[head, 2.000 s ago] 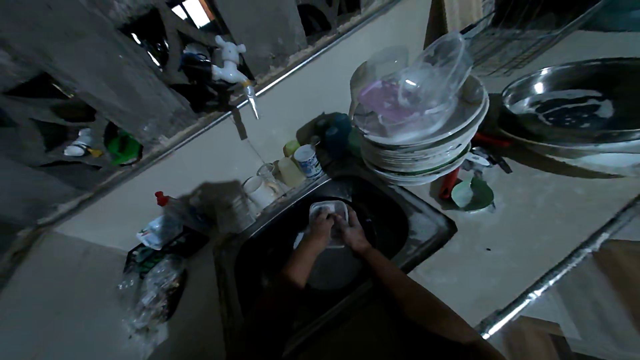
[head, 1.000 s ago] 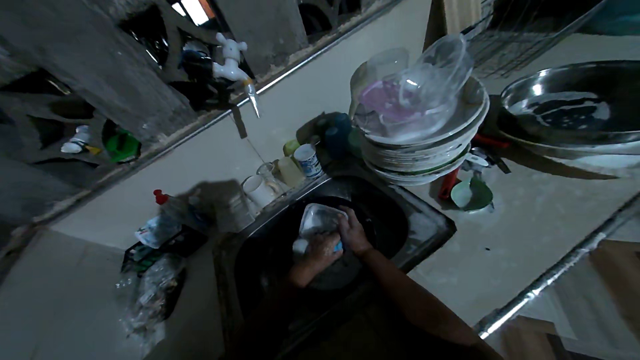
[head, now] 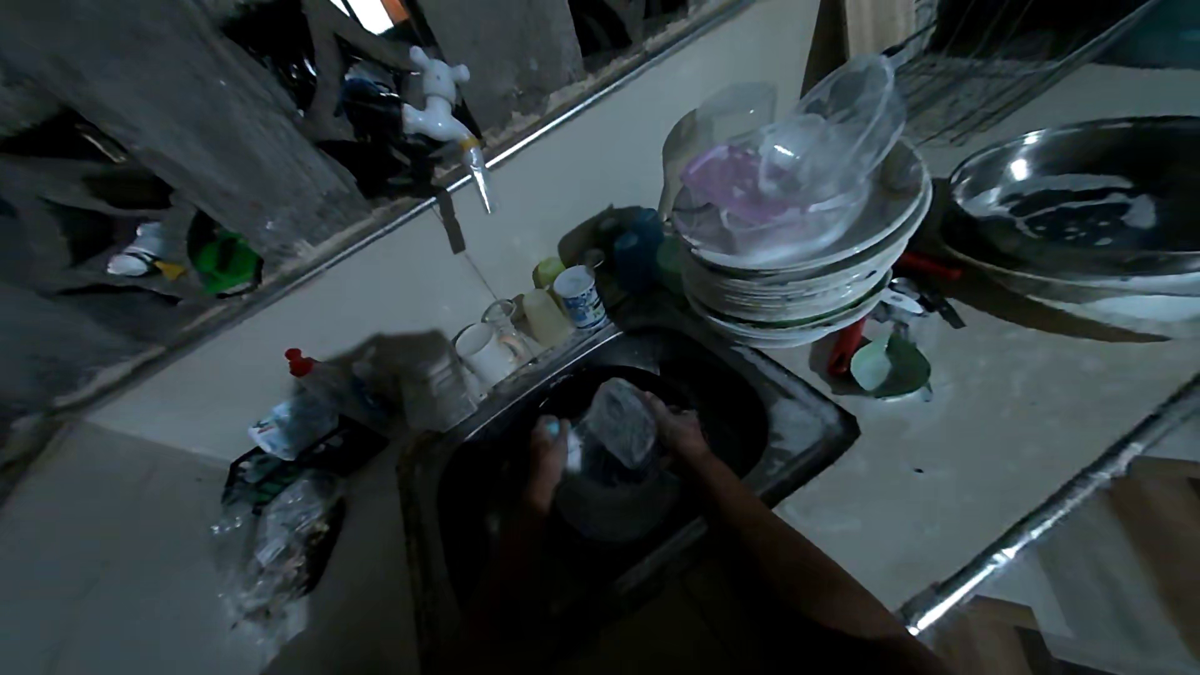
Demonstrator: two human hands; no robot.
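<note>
Over the dark sink basin (head: 750, 427), my right hand (head: 682, 433) grips the right side of a clear plastic container (head: 621, 424). My left hand (head: 548, 459) is at the left of the container, with something small and light blue (head: 551, 427) by its fingertips; whether it also grips the container is not plain. Below them in the basin shows a round, dull vessel (head: 614, 506), partly in shadow. Behind the basin, on the sink's back edge, stand a white mug (head: 486, 354), a pale yellow cup (head: 546, 319) and a blue-and-white patterned cup (head: 581, 298).
A stack of plates (head: 797, 291) topped with clear plastic bowls (head: 825, 169) stands right of the sink. Beyond lie a green cup (head: 891, 366) and a large metal basin (head: 1078, 197). A white faucet (head: 441, 112) juts out above. Plastic bags (head: 291, 534) and a red-capped bottle (head: 314, 370) sit left.
The clear container, turned open side up between my hands a second ago, is now tilted up on its side. My left hand has moved left, away from my right hand.
</note>
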